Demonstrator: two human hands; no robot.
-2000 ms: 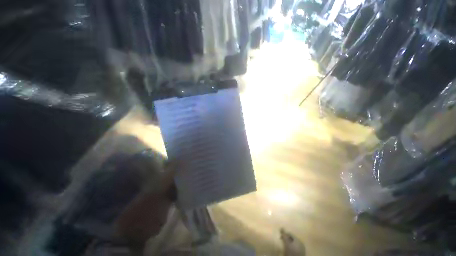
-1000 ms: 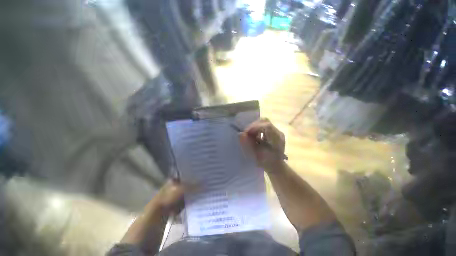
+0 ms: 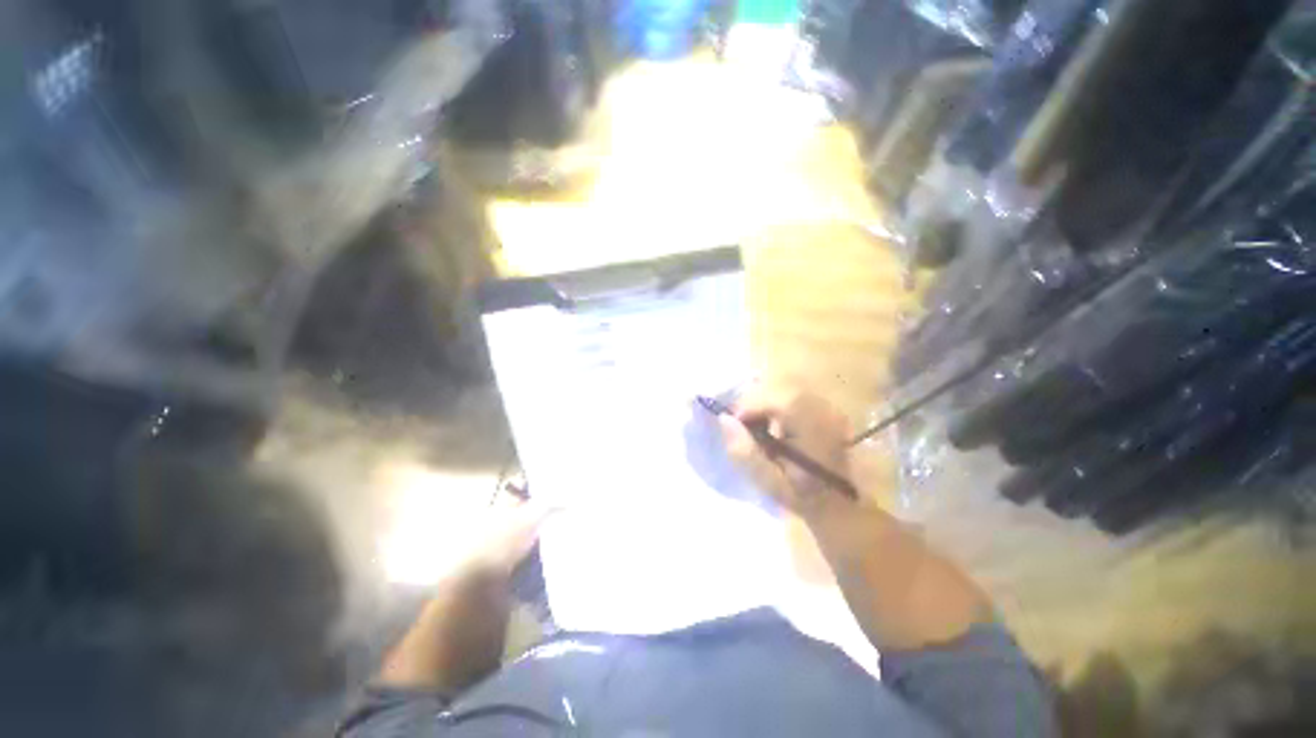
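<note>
The clipboard [image 3: 505,296] lies in front of me with its metal clip at the top edge. A white printed list [image 3: 635,505] covers it, mostly washed out by glare. My left hand [image 3: 512,536] holds the clipboard at its lower left edge; its fingers are blurred and partly hidden. My right hand [image 3: 801,454] holds a dark pen [image 3: 797,459] over the right part of the sheet. The pen's tip is at or just above the paper; I cannot tell if it touches.
Bagged dark garments [image 3: 1155,332] hang on the right, shiny with plastic. Blurred dark garments [image 3: 375,317] are on the left. A thin rod [image 3: 938,397] slants from beside my right hand up to the right. The wood-look floor [image 3: 823,289] runs ahead, glaring brightly.
Since one second ago, the sheet has become much brighter with glare, and my right hand with the pen is slightly lower and further right. Two seconds ago my right hand was not over the sheet.
</note>
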